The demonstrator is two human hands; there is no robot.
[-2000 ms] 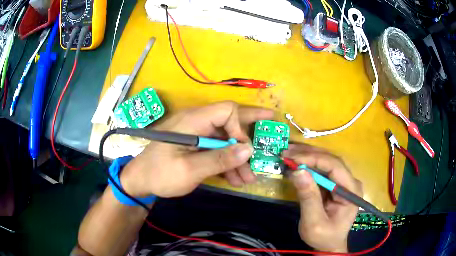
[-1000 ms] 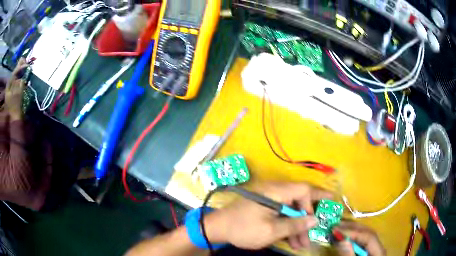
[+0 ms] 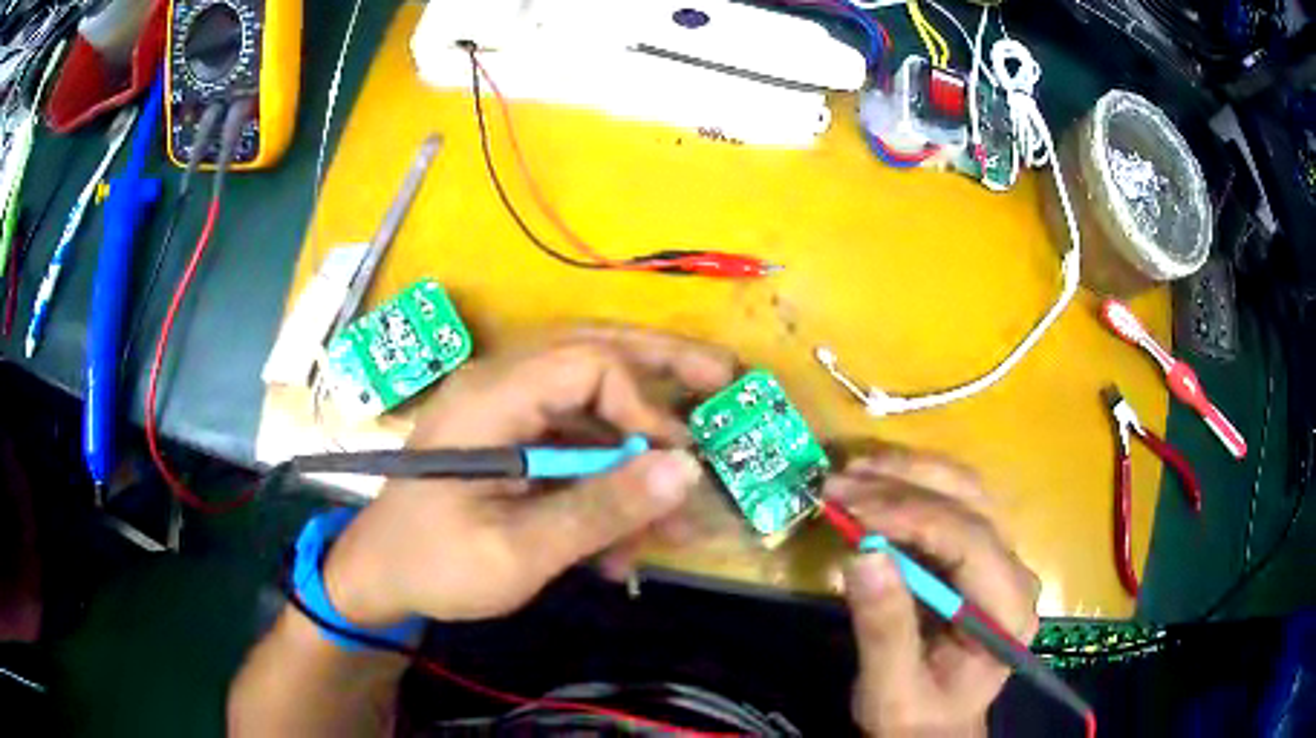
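A green circuit board [image 3: 756, 450] is held tilted, its small-part side up, over the mat's front edge. My left hand [image 3: 541, 483], with a blue wristband, grips the board's left edge and also holds a black and light-blue probe [image 3: 476, 461]. My right hand [image 3: 938, 584] holds a second probe [image 3: 924, 584] with a red front part; its tip is at the board's lower right corner. Whether the tip touches a part cannot be told. The left probe's tip is hidden near my thumb. A second green board [image 3: 400, 346] lies at the mat's left.
Grey tweezers [image 3: 383, 231] lie behind the second board. Farther back are a yellow multimeter [image 3: 224, 72], white housing [image 3: 606, 65] and red clip [image 3: 714, 265]. A white cable [image 3: 996, 378], scrap tub [image 3: 1145, 188], red-handled brush [image 3: 1172, 375] and cutters [image 3: 1133, 490] are at the right.
The view swung left, then back. The board is now tilted anticlockwise compared with the first frame. Both hands still hold their probes.
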